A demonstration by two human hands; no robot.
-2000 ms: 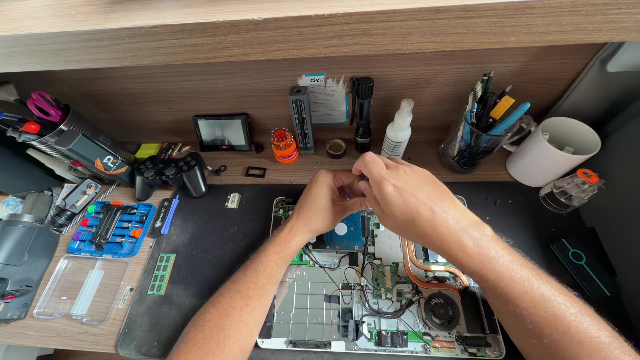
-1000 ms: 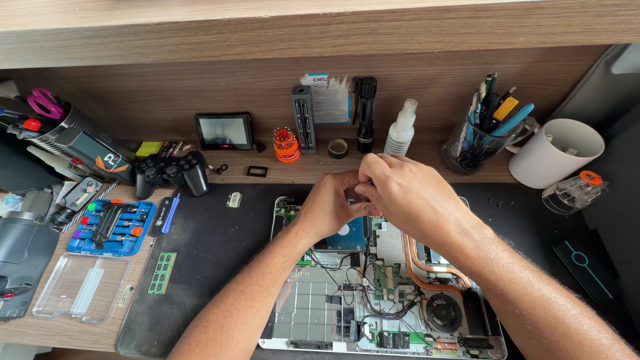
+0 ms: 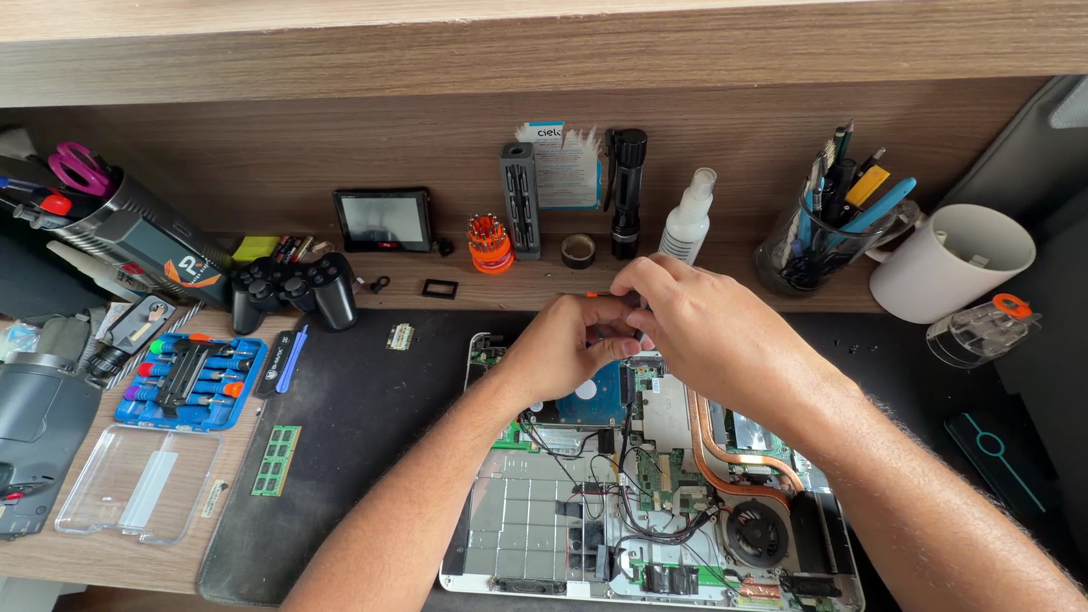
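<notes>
An opened laptop chassis (image 3: 544,518) lies on a black desk mat, its fan (image 3: 756,533), copper heat pipes (image 3: 748,489) and black cables exposed. Both hands meet above its back part, over a blue-faced hard drive (image 3: 595,399). My left hand (image 3: 578,344) has its fingers curled around a small dark object, mostly hidden, with a bit of orange showing behind. My right hand (image 3: 693,319) pinches at the same spot from above, thumb and fingertips together; what it grips is not clear. A green memory module (image 3: 276,461) and a small card (image 3: 400,337) lie on the mat to the left.
A blue screwdriver set (image 3: 191,382), clear plastic lid (image 3: 140,484) and black game controller (image 3: 293,291) stand left. Behind the laptop are an orange bit holder (image 3: 490,246), flashlight (image 3: 627,191) and spray bottle (image 3: 688,221). A pen cup (image 3: 786,246) and white mug (image 3: 948,263) stand right. A shelf edge (image 3: 544,51) crosses above.
</notes>
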